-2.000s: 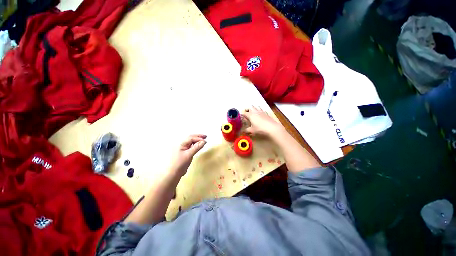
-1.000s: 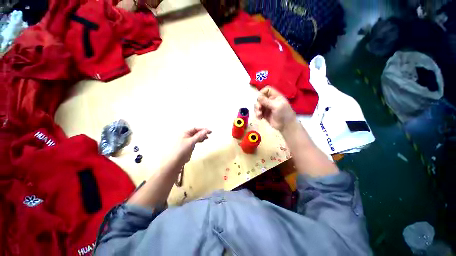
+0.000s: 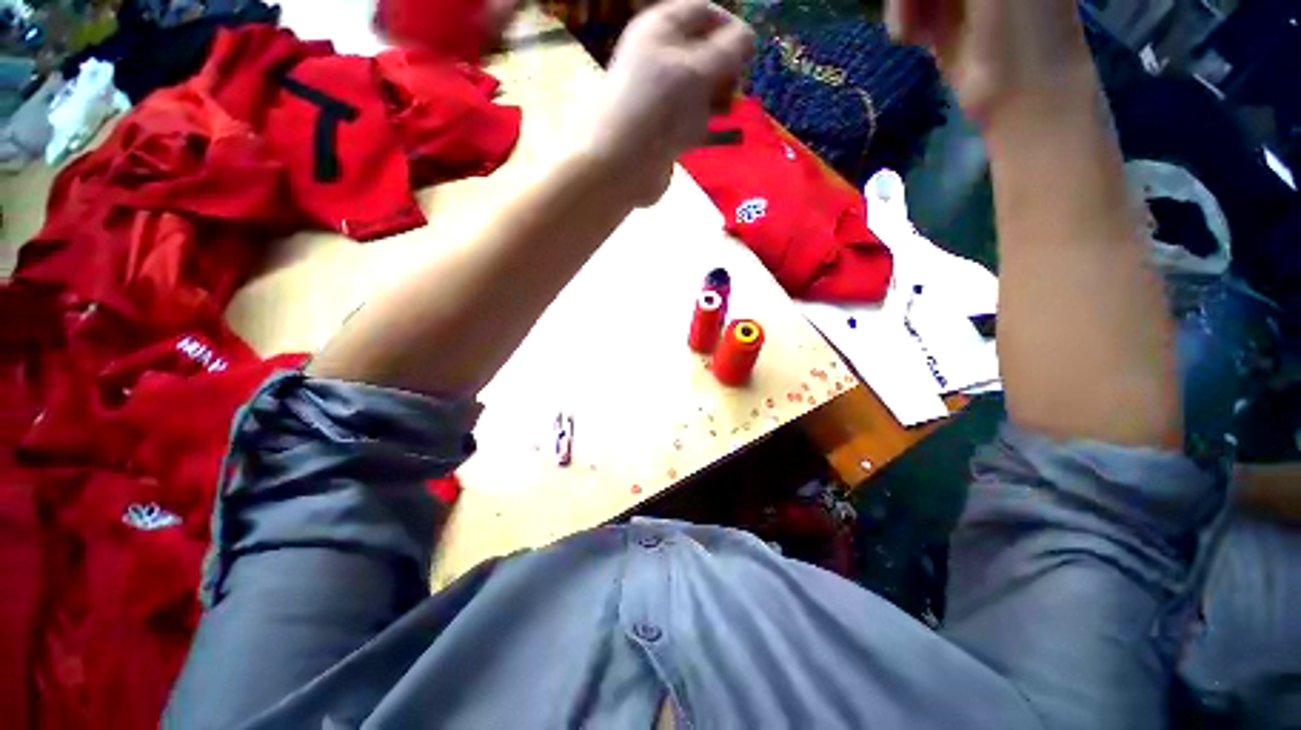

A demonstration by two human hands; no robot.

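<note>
My left hand [image 3: 676, 72] is raised near the top centre, fingers curled and fingertips together; no needle or thread can be made out. My right hand [image 3: 985, 43] is raised at the top edge, blurred and cut off, so its fingertips are hidden. On the table [image 3: 628, 314], between my forearms, stand a red thread cone [image 3: 738, 354], a second red cone [image 3: 705, 325] and a darker cone [image 3: 718, 283] behind it. Thread snips [image 3: 565, 438] lie nearer my body. The button bag and loose buttons are not visible.
Red garments [image 3: 214, 186] cover the left side. Another red garment [image 3: 813, 235] and a white garment [image 3: 927, 321] lie at the table's right edge. A blurred red thing [image 3: 440, 23] shows at the top. A grey-clothed part of a person [image 3: 1263, 585] is at the right edge.
Both my hands have risen from the table towards the top of the view, the left from beside the cones. The cones stay standing. My left forearm now covers the bag and buttons' area.
</note>
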